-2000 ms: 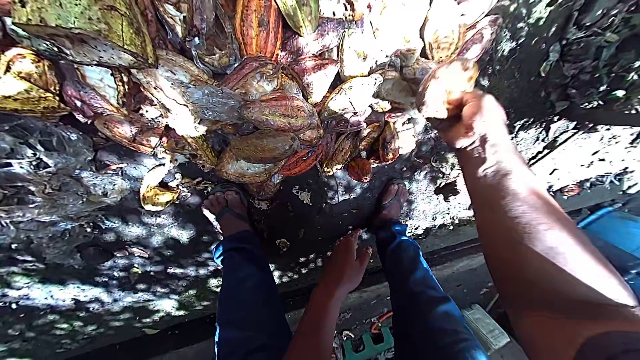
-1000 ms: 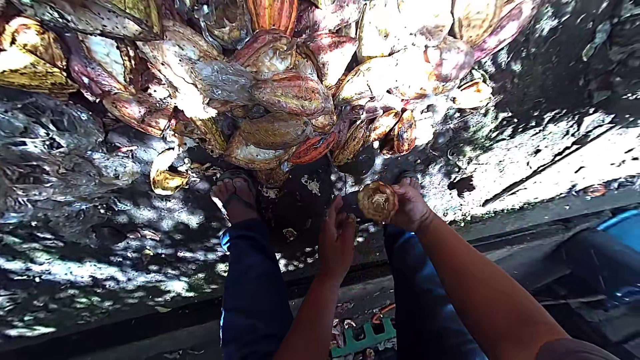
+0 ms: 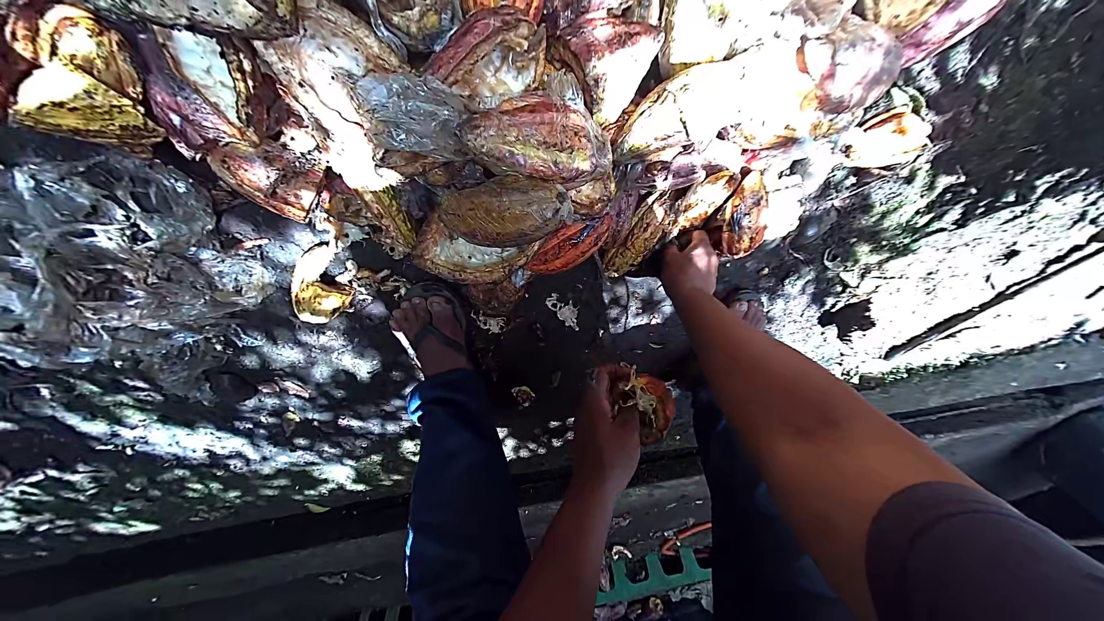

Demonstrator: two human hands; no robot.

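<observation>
In the head view my left hand (image 3: 606, 435) grips a cacao pod piece (image 3: 653, 405), its open side showing pale, stringy fibres. My right hand (image 3: 690, 263) reaches to the lower edge of a heap of cacao pods and husks (image 3: 535, 138). Its fingers are beside or under a yellow-brown husk (image 3: 636, 243) and a reddish-brown one (image 3: 744, 216). A dark patch at the fingertips hides whether they hold anything. Pale stringy scraps (image 3: 563, 310) lie on the ground between my feet.
Crumpled clear plastic (image 3: 112, 250) lies at the left, near a small yellow husk piece (image 3: 321, 300). My sandalled left foot (image 3: 431, 321) stands just below the heap. A concrete ledge (image 3: 216, 548) runs behind my feet, with a green plastic crate (image 3: 655, 576) beyond it.
The cacao pod piece was in my right hand one second ago; now my left hand has one. My right hand has moved up to the heap's lower edge.
</observation>
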